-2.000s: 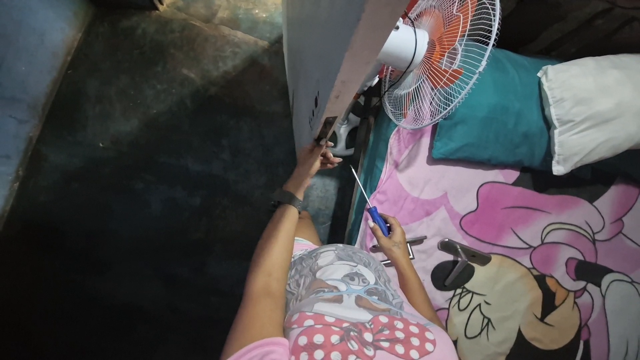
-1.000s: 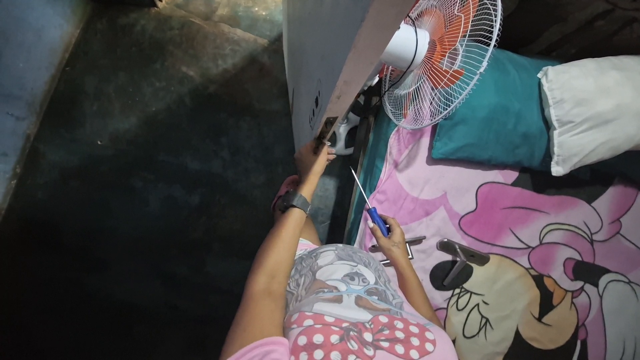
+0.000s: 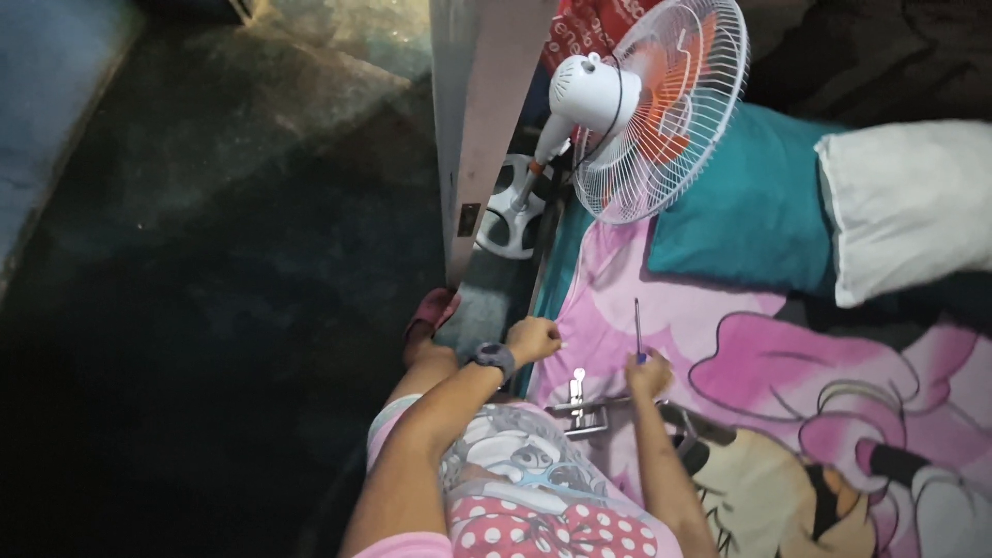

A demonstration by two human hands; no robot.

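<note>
My right hand [image 3: 649,375] is closed around the blue handle of a screwdriver [image 3: 638,325], whose shaft points up over the pink printed bedsheet. My left hand [image 3: 535,339], with a dark watch on the wrist, is over the bed's edge with its fingers curled; a small pale thing shows at the fingertips, too blurred to name. Below and between the hands, metal door lock parts [image 3: 587,418] and a key-like silver piece [image 3: 577,381] lie on the sheet. The door [image 3: 496,101] stands on edge ahead, with a rectangular lock opening [image 3: 468,219] in its narrow side.
A white and orange standing fan [image 3: 595,93] is behind the door, its base [image 3: 514,208] on the floor. A teal pillow [image 3: 744,205] and a white pillow [image 3: 911,201] lie on the bed. Dark floor [image 3: 232,310] stretches to the left. A dark flat object [image 3: 705,425] rests right of the lock parts.
My left hand has left the door's edge and moved right, over the bed's edge. My right hand has shifted right with the screwdriver, now more upright in view. The view has shifted slightly.
</note>
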